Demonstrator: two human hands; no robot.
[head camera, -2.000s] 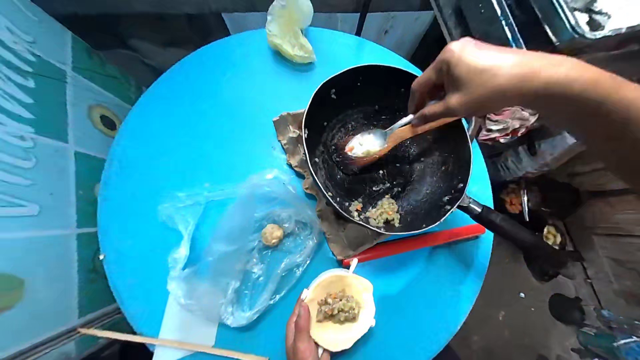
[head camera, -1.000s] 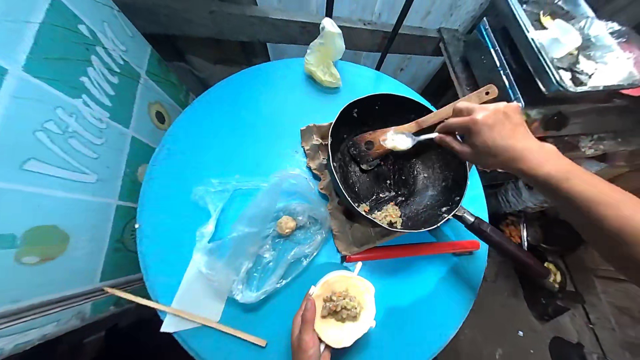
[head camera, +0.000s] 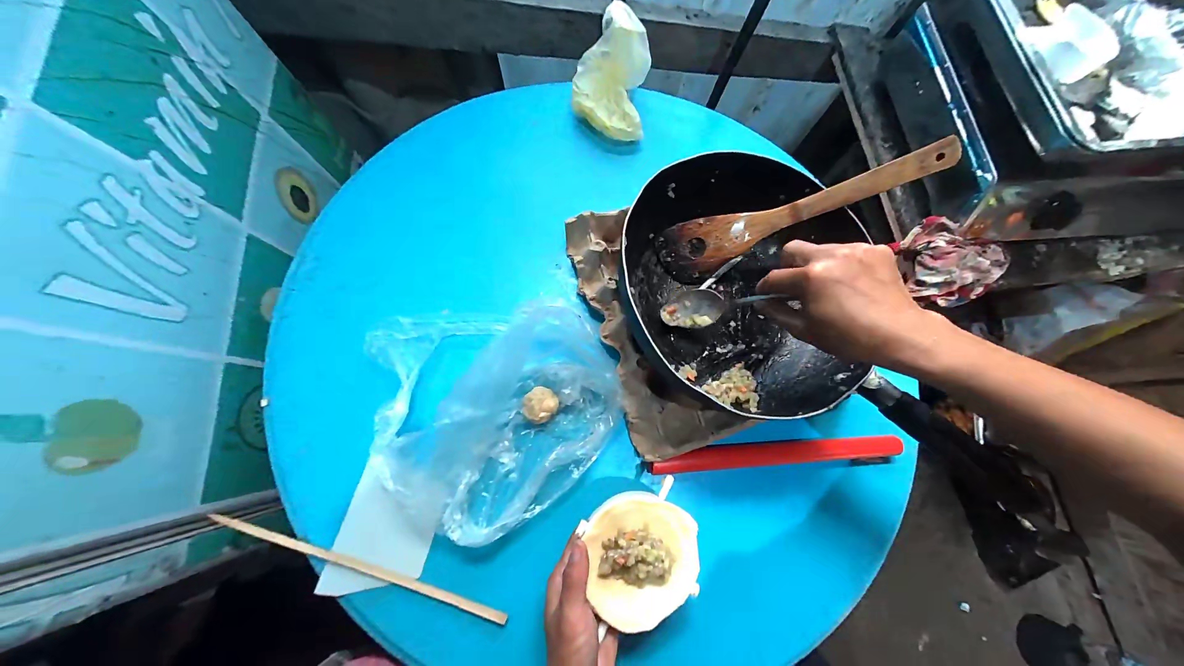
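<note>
My left hand (head camera: 575, 601), at the table's near edge, holds a white dumpling mould (head camera: 668, 487) with a round dough wrapper (head camera: 638, 606) lying on it. Chopped filling (head camera: 635, 557) is heaped on the wrapper. Over the black frying pan (head camera: 805, 370), my right hand (head camera: 823, 294) grips a metal spoon (head camera: 694, 309) whose bowl carries a little filling. A wooden spatula (head camera: 814, 203) leans in the pan, its handle across the far rim. More filling (head camera: 733, 387) lies at the pan's near side. A small dough ball (head camera: 540, 404) rests on a clear plastic bag (head camera: 499, 472).
Cardboard (head camera: 684, 430) lies under the pan on the round blue table (head camera: 416, 213). A red flat-sided object (head camera: 777, 454) lies in front of it. A wooden stick (head camera: 361, 566) overhangs the left edge. A yellowish plastic bag (head camera: 610, 79) sits at the far edge, a cloth (head camera: 953, 261) beyond the pan.
My right hand has let go of the wooden spatula, which it held together with the spoon two seconds ago. The spoon is now lower in the pan. My left hand still holds the mould.
</note>
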